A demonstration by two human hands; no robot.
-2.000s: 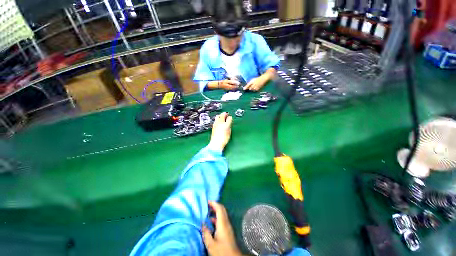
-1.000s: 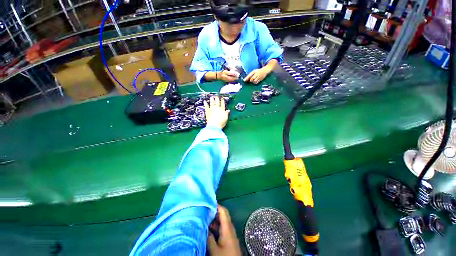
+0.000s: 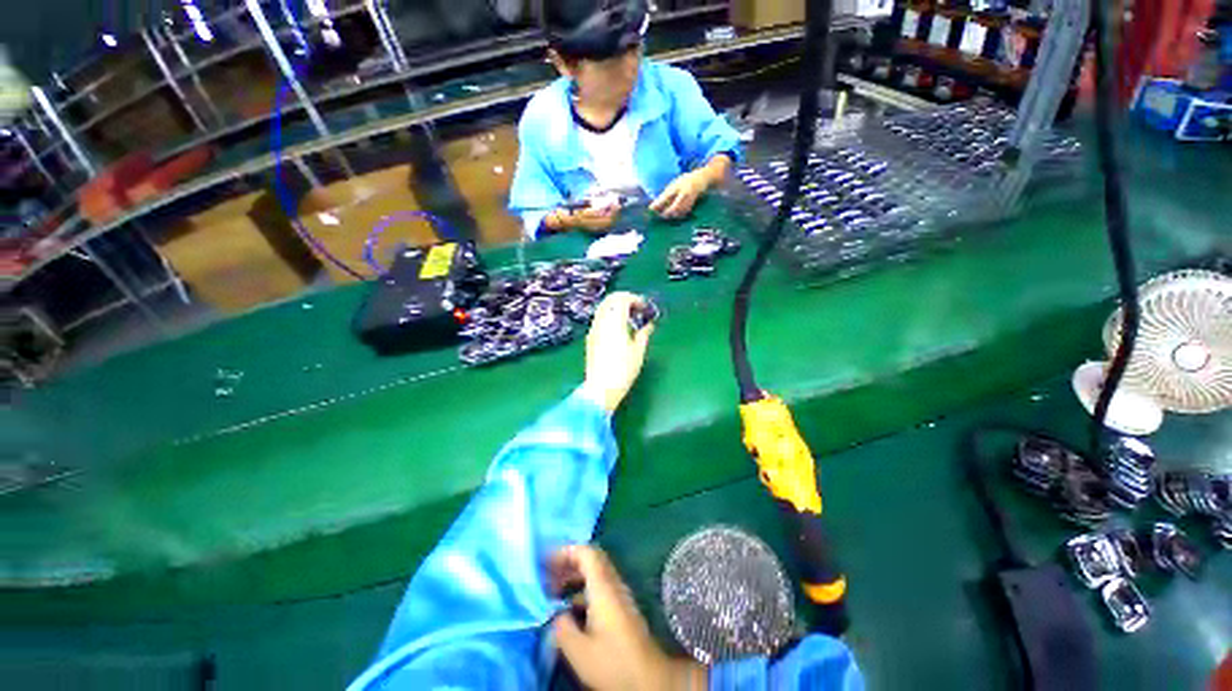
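Observation:
My left hand (image 3: 618, 346) is stretched far across the green mat, its fingertips closed around a small dark housing (image 3: 646, 313), right of the housing pile (image 3: 538, 311). My right hand (image 3: 611, 624) is low in the middle, close to my left sleeve, with fingers curled. Something dark shows between its thumb and fingers, too blurred to name. The yellow electric screwdriver (image 3: 784, 456) hangs from its black cord, right of my hands, with neither hand on it. A round grey speckled disc (image 3: 727, 594) lies beside its black lower end.
A person in light blue sits opposite, with a small housing cluster (image 3: 700, 253) nearby. A black box (image 3: 422, 300) stands left of the pile. Rows of parts (image 3: 831, 196) lie beyond. At right are a white fan (image 3: 1182, 344), more housings (image 3: 1105, 554) and a black adapter (image 3: 1044, 632).
My left hand has moved from the pile rightward to the single housing and its fingers have closed around it. My right hand stays low, now showing more of its fingers. The view has shifted slightly.

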